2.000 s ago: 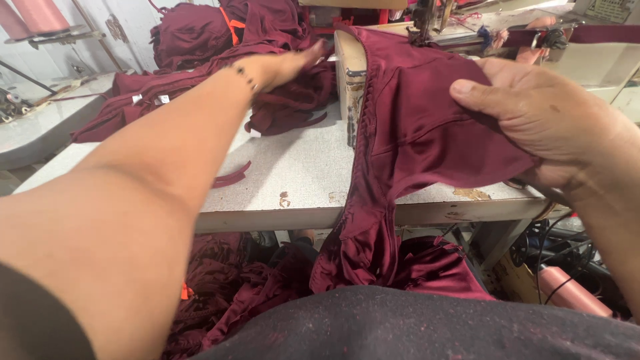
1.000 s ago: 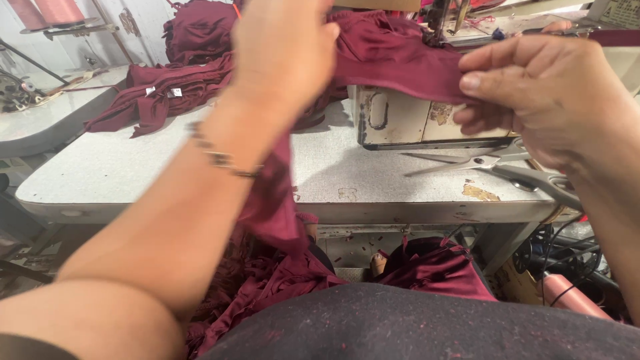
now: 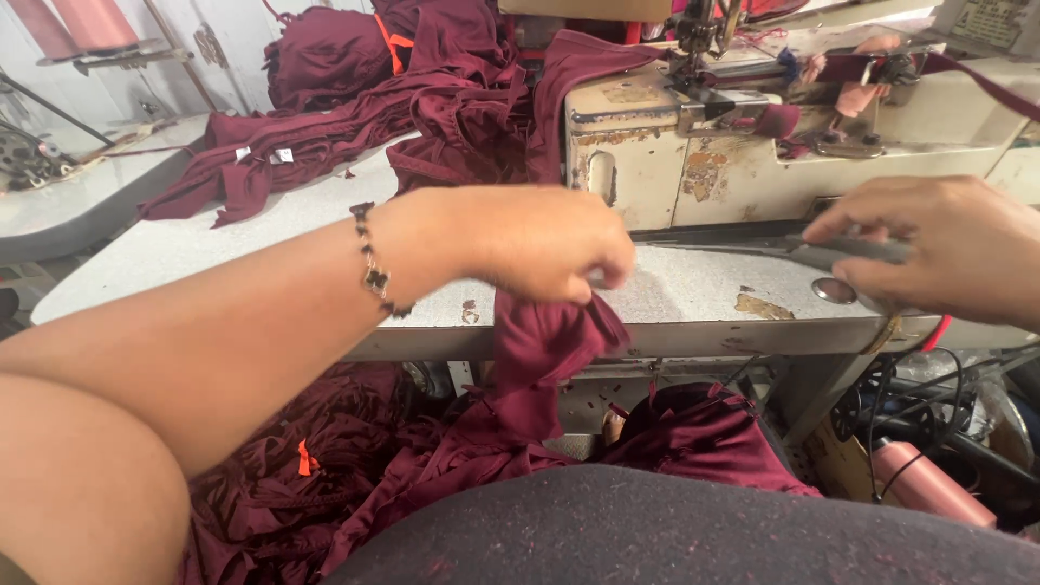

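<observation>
My left hand [image 3: 540, 244], with a bracelet at the wrist, is above the table's front edge, fingers curled on a maroon satin fabric piece [image 3: 548, 349] that hangs down toward my lap. My right hand [image 3: 926, 244] is over the scissors [image 3: 821, 250], which lie beside the base of the sewing machine [image 3: 642, 162]; blur hides whether the fingers grip them. Another maroon piece [image 3: 561, 89] drapes over the machine's left end, near the needle area [image 3: 695, 73].
Maroon garments [image 3: 317, 146] are heaped at the table's back left, and more fabric [image 3: 301, 463] lies below its front edge. A pink thread cone [image 3: 930, 483] is under the table at right. A second table [image 3: 81, 195] stands at far left.
My left hand has come down from the machine area toward the table's front edge. My right hand, which held maroon fabric earlier, has let it go and is now at the scissors.
</observation>
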